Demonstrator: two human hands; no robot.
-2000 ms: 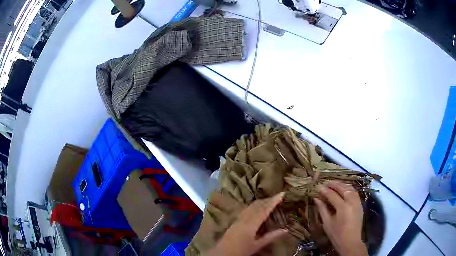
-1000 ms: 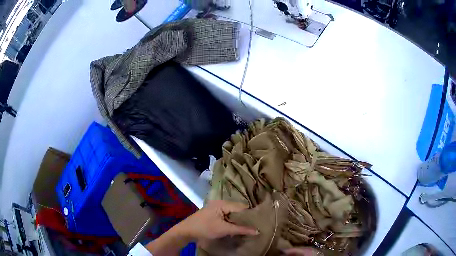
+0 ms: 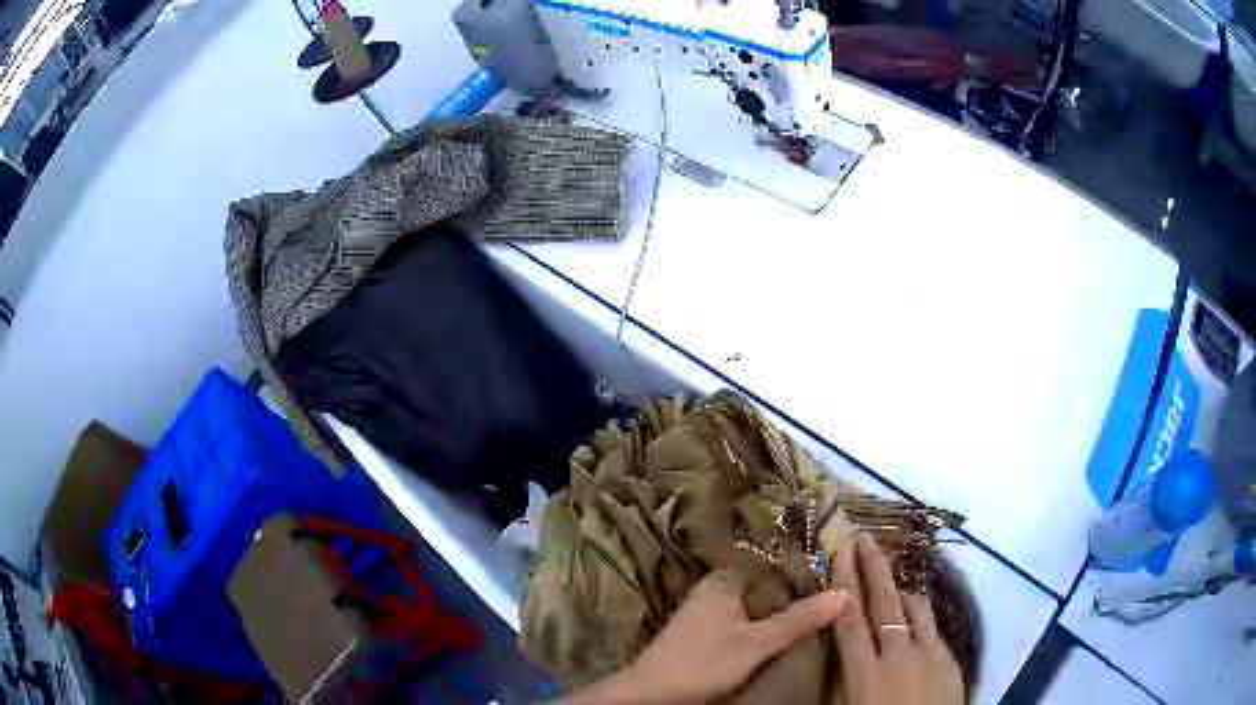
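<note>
Khaki-brown garment pieces (image 3: 620, 523) lie in a crumpled, folded heap in the white tub (image 3: 434, 517), with loose threads and pale strips at the right side. A metal zip (image 3: 809, 521) shows near my fingers. My left hand (image 3: 737, 636) is low on the heap, its thumb pressed on a brown piece and pointing at my right hand; its other fingertips are partly hidden in the cloth. My right hand (image 3: 888, 627), with a ring, lies against the heap, fingers extended and close together. Whether it pinches cloth is hidden.
The white machine table (image 3: 895, 331) runs along the tub's right side. The sewing machine (image 3: 771, 69) stands at the back. Black cloth (image 3: 441, 358) and a checked grey cloth (image 3: 413, 186) drape the tub's far part. A blue crate (image 3: 207, 523) is at left, a bottle (image 3: 1154, 510) at right.
Since one second ago, my right hand has come up into view onto the heap, and my left hand has moved right, close to it. The view has shifted, showing more of the machine.
</note>
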